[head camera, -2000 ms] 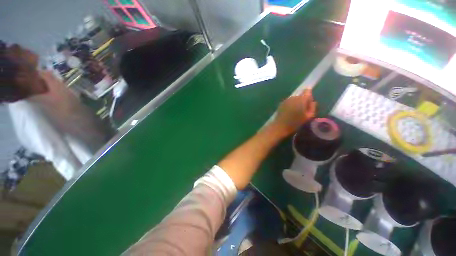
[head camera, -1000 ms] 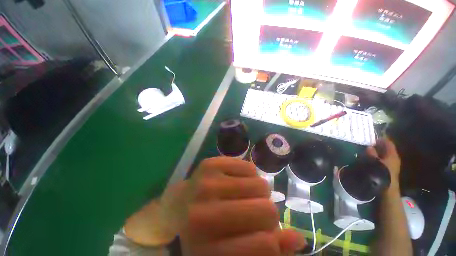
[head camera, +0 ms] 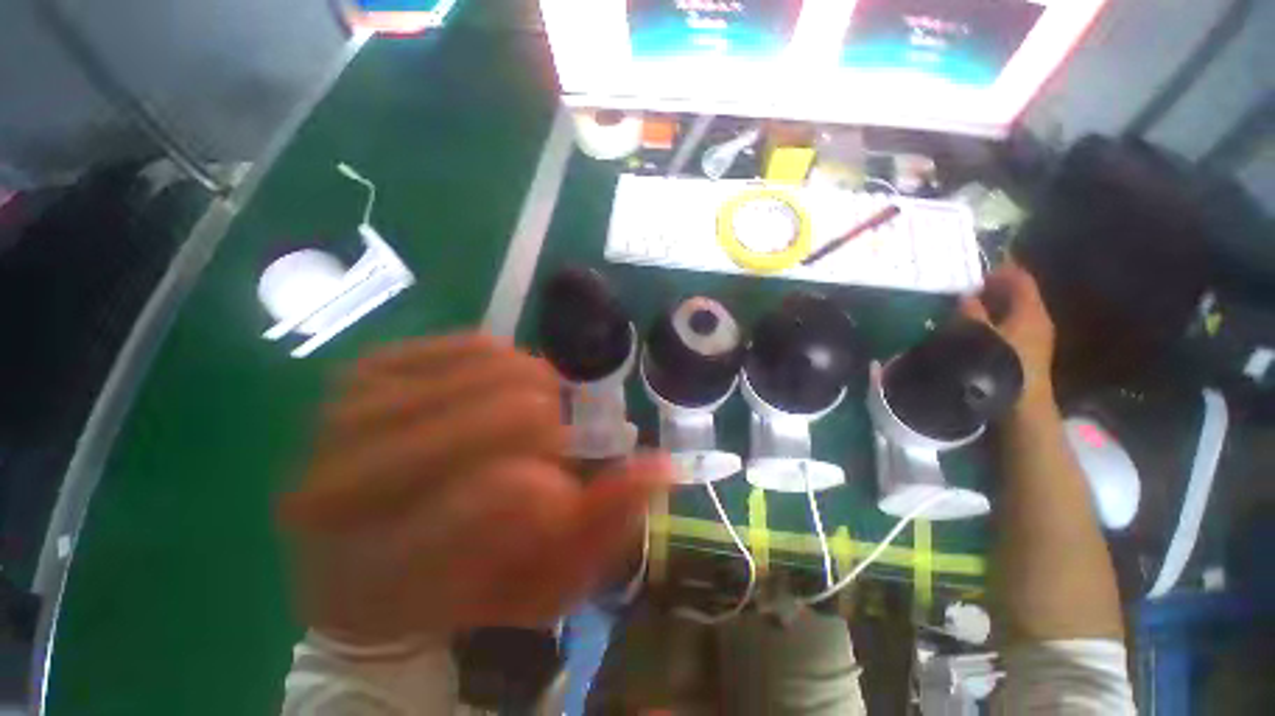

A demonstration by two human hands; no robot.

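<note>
Several security cameras with black ball heads and white bases stand in a row on the green bench; the second from left has its lens facing up. My right hand is behind and beside the rightmost camera, fingers partly hidden by its head, so its hold is unclear. My left hand is raised close to the lens, blurred, left of the row and partly covering the leftmost camera; whether it holds anything cannot be told. White leads run from the bases to the taped front edge.
A single white camera lies on the green belt at left. Behind the row are a keyboard, yellow tape roll, marker pen and lit monitor. A mouse and dark bulk are at right.
The view has swung right and down. My left hand has moved from beside the leftmost camera to close before the lens. My right hand has come into view and stays at the rightmost camera.
</note>
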